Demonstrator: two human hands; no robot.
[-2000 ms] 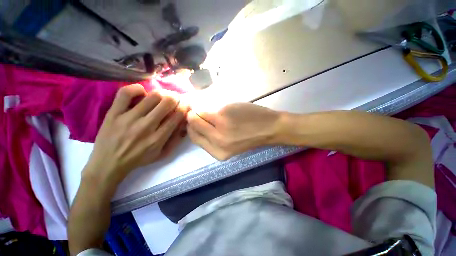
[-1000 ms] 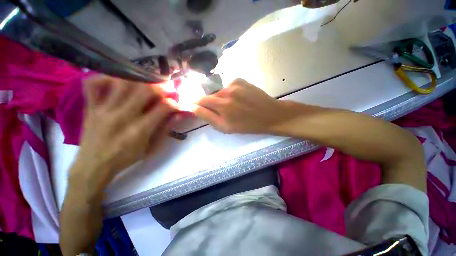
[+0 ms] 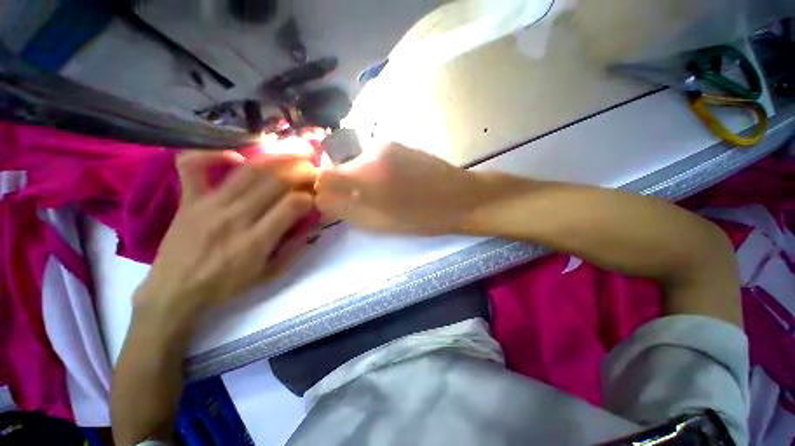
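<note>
A bright pink sleeve (image 3: 144, 196) lies on the white table and runs to the needle area of the sewing machine (image 3: 322, 104), where the lamp glare washes out detail. My left hand (image 3: 231, 222) is bent over the sleeve end, its fingertips on the cloth just in front of the needle. My right hand (image 3: 397, 192) meets it there, its fingers closed at the cloth edge beside the presser area. The cloth between the fingertips is mostly hidden by the hands and the glare.
Snips with yellow and green handles (image 3: 732, 118) lie at the right of the machine bed (image 3: 523, 96). A tape-like strip (image 3: 392, 292) lines the table's front edge. Pink cloth (image 3: 575, 322) hangs below it. Pink and pale garments (image 3: 74, 314) hang at far left. A blue crate (image 3: 209, 414) stands below.
Against one second ago, my left hand has moved slightly right and down, closer to my right hand. My right hand has shifted slightly left. The camera view has shifted a little.
</note>
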